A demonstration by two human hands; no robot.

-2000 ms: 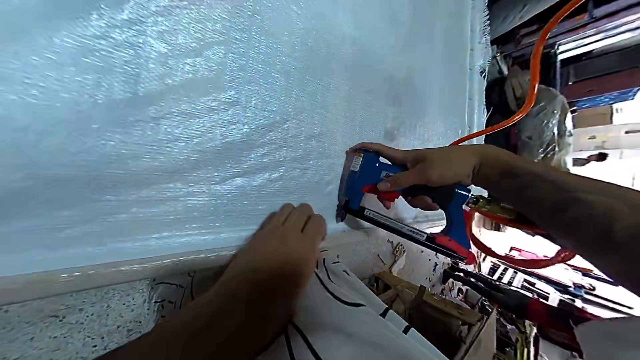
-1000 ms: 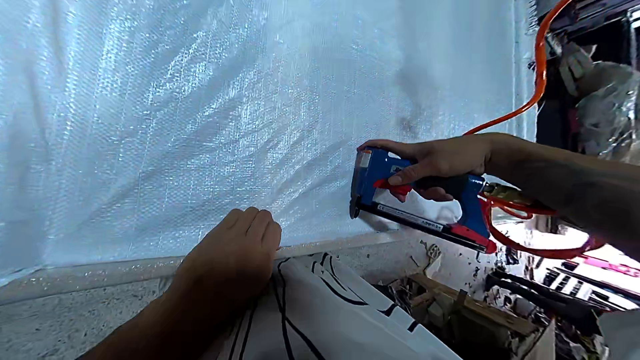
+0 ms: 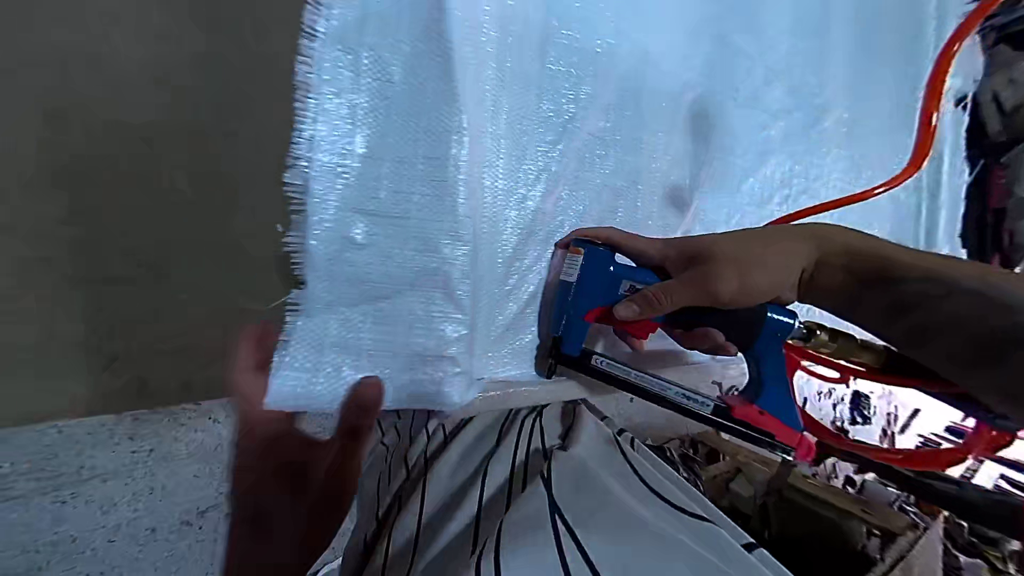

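Observation:
My right hand (image 3: 704, 280) grips a blue pneumatic stapler (image 3: 592, 296) with a red trigger. The stapler's nose is at the lower edge of a translucent white woven plastic sheet (image 3: 384, 200); whether it touches is unclear. My left hand (image 3: 304, 448), blurred, is at the sheet's lower left corner with thumb and fingers apart; whether it touches the sheet cannot be told. The sheet's left edge is frayed. Beneath the sheet runs a pale edge strip (image 3: 520, 394). White fabric with black lines (image 3: 496, 496) spreads below it.
An orange air hose (image 3: 932, 104) curves at the upper right, and a brass coupling (image 3: 840, 340) joins the stapler's handle. Wooden pieces and scraps (image 3: 800, 488) lie at the lower right. At the left are a grey-brown surface (image 3: 144, 200) and a speckled pale surface (image 3: 112, 488).
The view has shifted left, bringing in the sheet's frayed edge. My left hand has moved from the pale edge strip to the sheet's corner, its fingers now spread. My right hand still holds the stapler.

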